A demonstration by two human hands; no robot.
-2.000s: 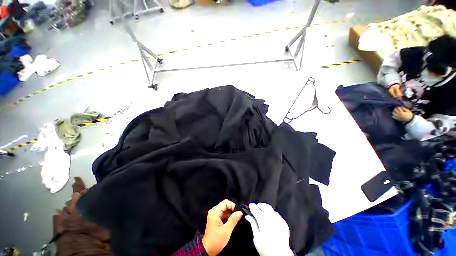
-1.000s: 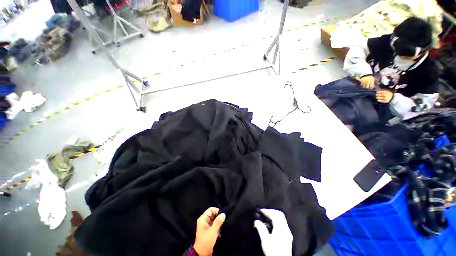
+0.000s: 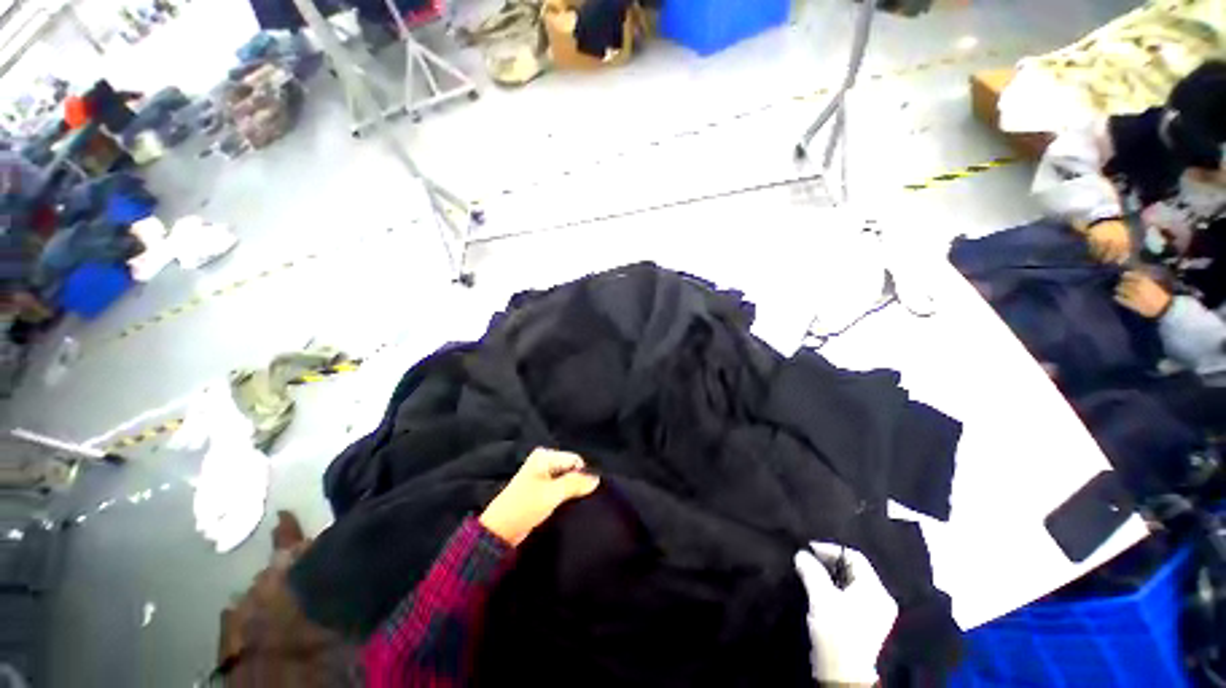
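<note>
A large black garment (image 3: 632, 390) lies heaped before me over the white table. My bare left hand (image 3: 545, 487) is closed on a fold of it near the middle, thumb and fingers pinched together, and lifts the cloth. My right hand in a white glove (image 3: 844, 605) is at the lower right beside the cloth. A small dark tool, likely thread snips (image 3: 836, 567), shows in its palm. The glove's fingertips are partly hidden by black cloth.
On the white table (image 3: 1029, 444) lie a wire hanger (image 3: 861, 316) and a smartphone (image 3: 1089, 516). A blue crate (image 3: 1076, 632) stands lower right. A person (image 3: 1143, 255) handles dark garments at the right. A metal rack (image 3: 645, 212) stands behind; brown garments (image 3: 276, 612) lie lower left.
My left hand has moved up and slightly left, pulling up a fold of black cloth. My right hand has moved right, away from it. The view has shifted.
</note>
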